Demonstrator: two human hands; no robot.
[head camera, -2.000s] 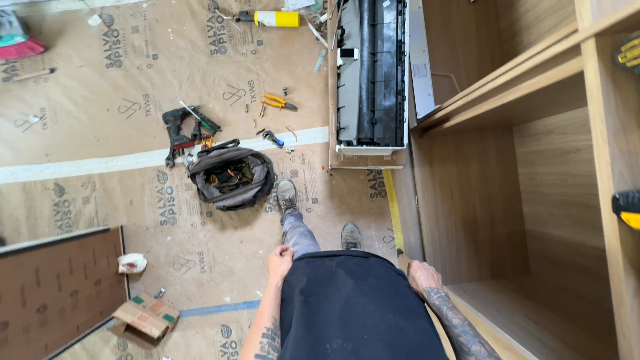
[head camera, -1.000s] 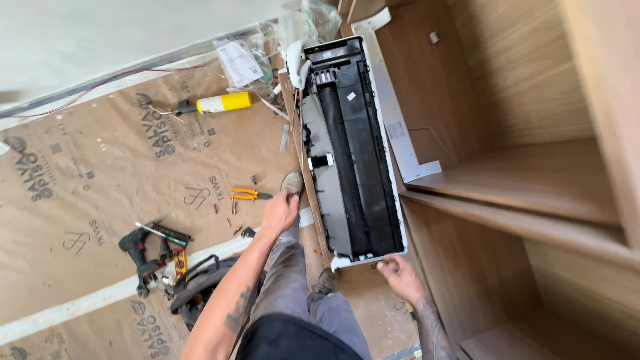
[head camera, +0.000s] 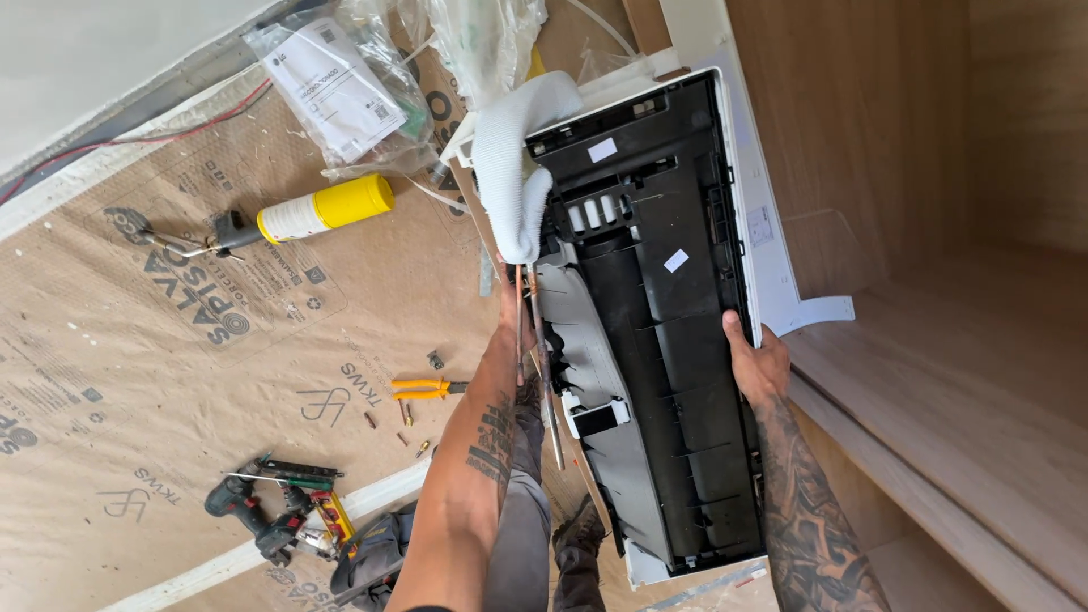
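The indoor unit of a split air conditioner (head camera: 654, 340), black and grey with a white rim, lies with its back upward. My right hand (head camera: 759, 361) grips its right rim, thumb on top. My left hand (head camera: 512, 297) is at its left edge, beside two copper pipes (head camera: 544, 374); the pipes and the unit's edge partly hide the fingers, so its hold cannot be made out. White insulation sleeving (head camera: 506, 161) bends over the unit's upper left corner, and the pipes come out of it. A white clip or bracket (head camera: 597, 417) sits on the grey part.
A yellow gas torch (head camera: 325, 209), orange-handled pliers (head camera: 429, 388), a cordless drill (head camera: 255, 510) and a tool bag (head camera: 374, 552) lie on the papered floor at left. Plastic bags with papers (head camera: 340, 85) are at the top. Wooden cabinet shelving (head camera: 935, 340) borders the right side.
My hands have moved up along the unit: the left from above my leg to the pipes, the right from the lower corner to the right rim. The view has moved nearer the unit.
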